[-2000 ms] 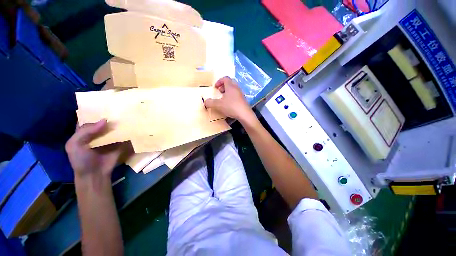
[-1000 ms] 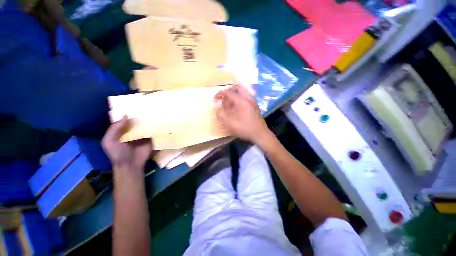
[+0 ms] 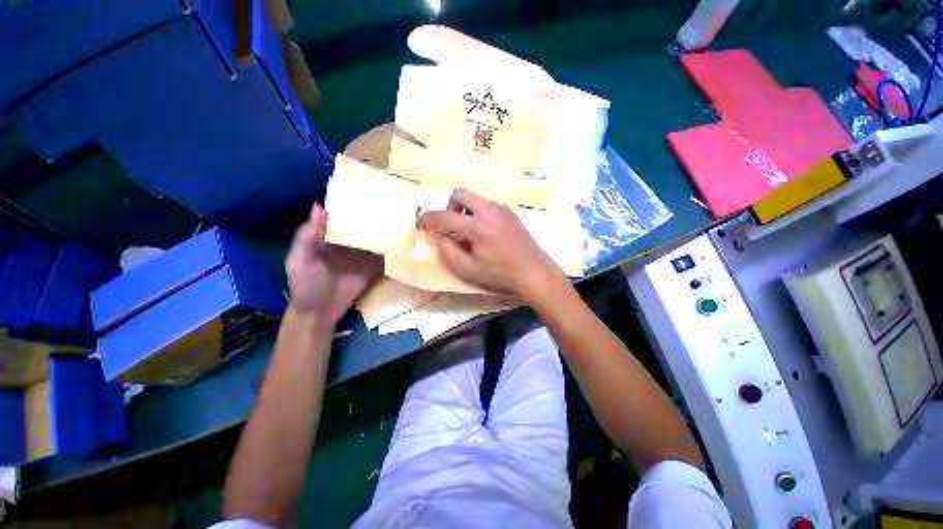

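Observation:
A brown box blank (image 3: 362,212) is held over a pile of other blanks at the bench's front edge. My left hand (image 3: 329,271) grips its left end, with the fingers hidden under it. My right hand (image 3: 484,246) is on its right part, fingertips bent at a small dark slit; part of the grip is hidden. Behind it lies a flat blank with a black logo and QR code (image 3: 483,136), over white sheets (image 3: 581,116).
Tall blue box stack (image 3: 134,103) at upper left; closed blue boxes (image 3: 171,294) at the left front edge. A clear plastic bag (image 3: 624,217) and red sheet (image 3: 760,134) lie right. A machine with a white button panel (image 3: 739,367) stands at right.
The view has shifted, showing more of the left. The held blank's left end looks shorter and angled against the rest. My left hand is closer to my right hand.

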